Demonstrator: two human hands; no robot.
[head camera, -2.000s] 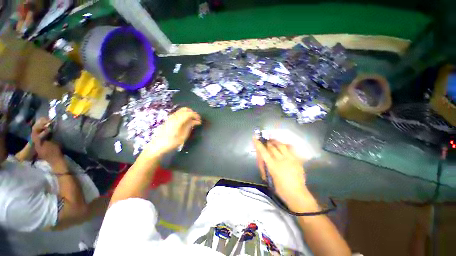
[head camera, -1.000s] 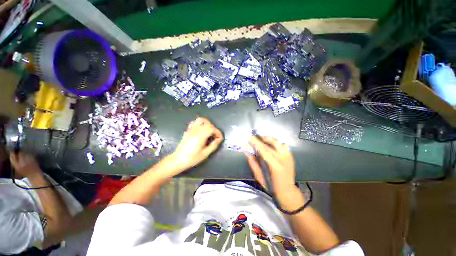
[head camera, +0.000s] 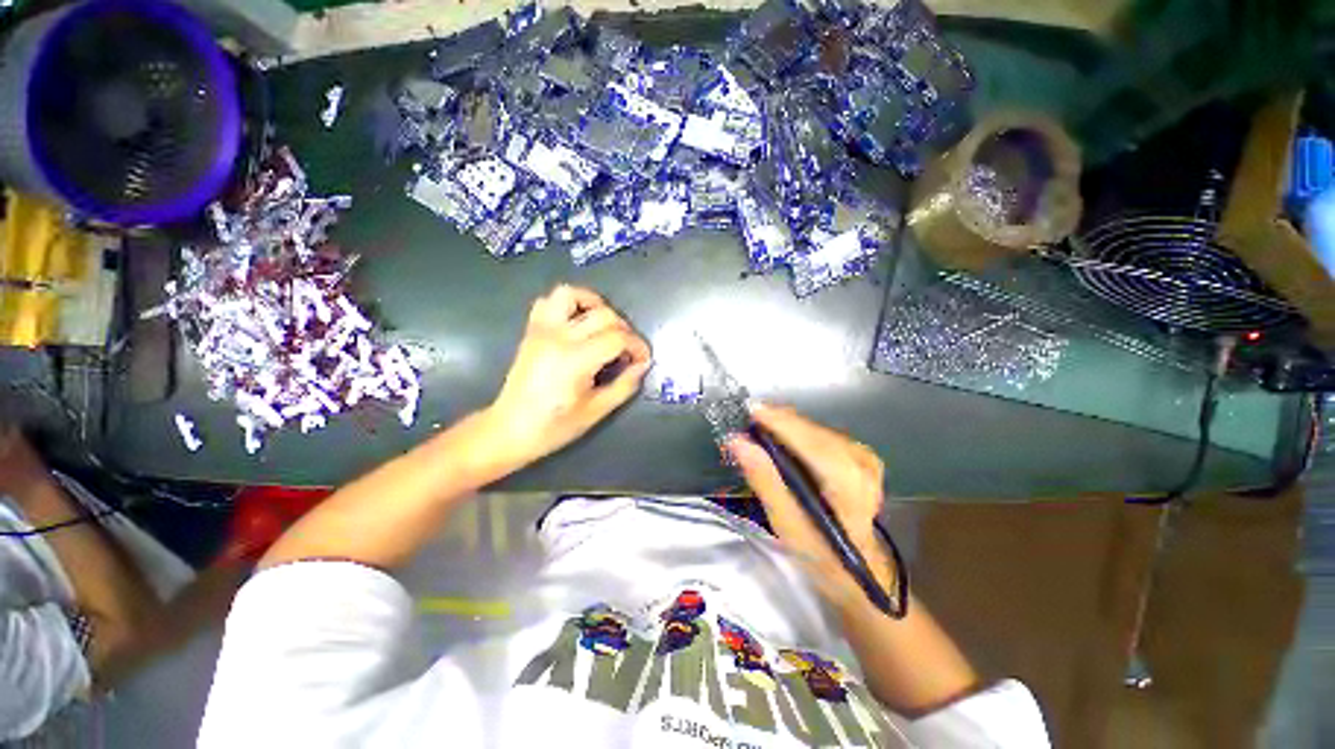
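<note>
My right hand (head camera: 813, 476) holds a black soldering iron (head camera: 805, 490) like a pen, its metal tip pointing up and left into the bright spot on the bench. A small pale board (head camera: 678, 384) lies just left of the tip, beside my left fingertips. My left hand (head camera: 574, 366) is curled with its fingertips together; whether it grips the board or anything else is hidden. A heap of grey and silver boards (head camera: 630, 139) lies beyond my hands. A pile of narrow white pieces with reddish bits (head camera: 300, 329) lies to the left.
A purple-rimmed fan (head camera: 132, 110) and a yellow device (head camera: 41, 271) stand at left. A brown tape roll (head camera: 1000, 190), wire coils (head camera: 1179, 274) and a carton (head camera: 1262, 198) are at right. Silvery specks (head camera: 974, 340) lie on a flat sheet. Another person's arm (head camera: 88, 563) shows at lower left.
The camera view has shifted, so bench items sit further left and higher. The iron now shows clearly in my right hand, its tip by the small board. My left hand is close to that board.
</note>
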